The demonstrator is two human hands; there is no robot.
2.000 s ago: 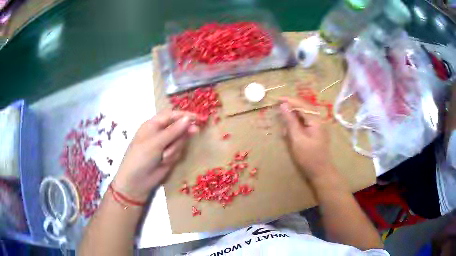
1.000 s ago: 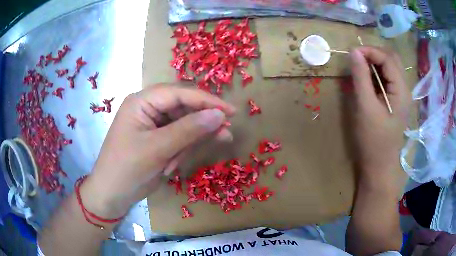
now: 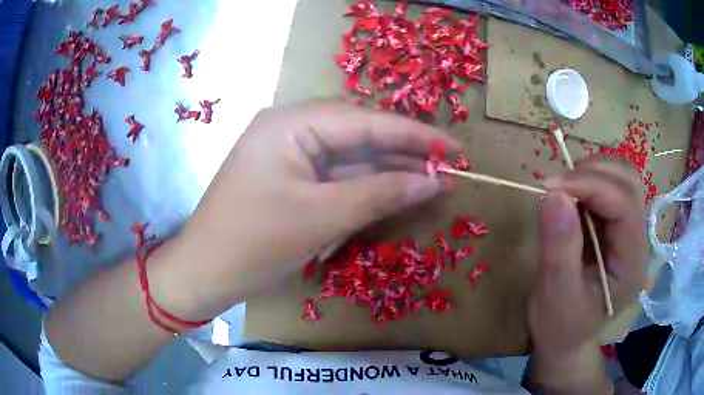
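Note:
My left hand [image 3: 309, 185] pinches a small red figure piece [image 3: 438, 163] between thumb and fingertips above the cardboard board. My right hand [image 3: 590, 231] holds two thin pale sticks. The tip of one stick [image 3: 494, 179] touches the pinched piece. The other stick [image 3: 593, 239] crosses the hand at a steep slant. The white round cap [image 3: 567, 92] lies on a cardboard strip [image 3: 509, 92] with dark spots, and no stick rests in it. Small red bits [image 3: 634, 150] are scattered beyond my right hand.
Piles of red pieces lie on the board [image 3: 409, 54] at the top and near the front [image 3: 386, 278]. More lie on the shiny tabletop at left [image 3: 73, 146], beside pale rings [image 3: 29, 193]. A clear tray [image 3: 571, 31], white bottle [image 3: 679, 77] and clear bags [image 3: 679, 247] are at right.
My right hand has moved from the cap towards my left hand, and a stick tip now meets the held piece. The camera view has shifted, moving the board's contents rightward.

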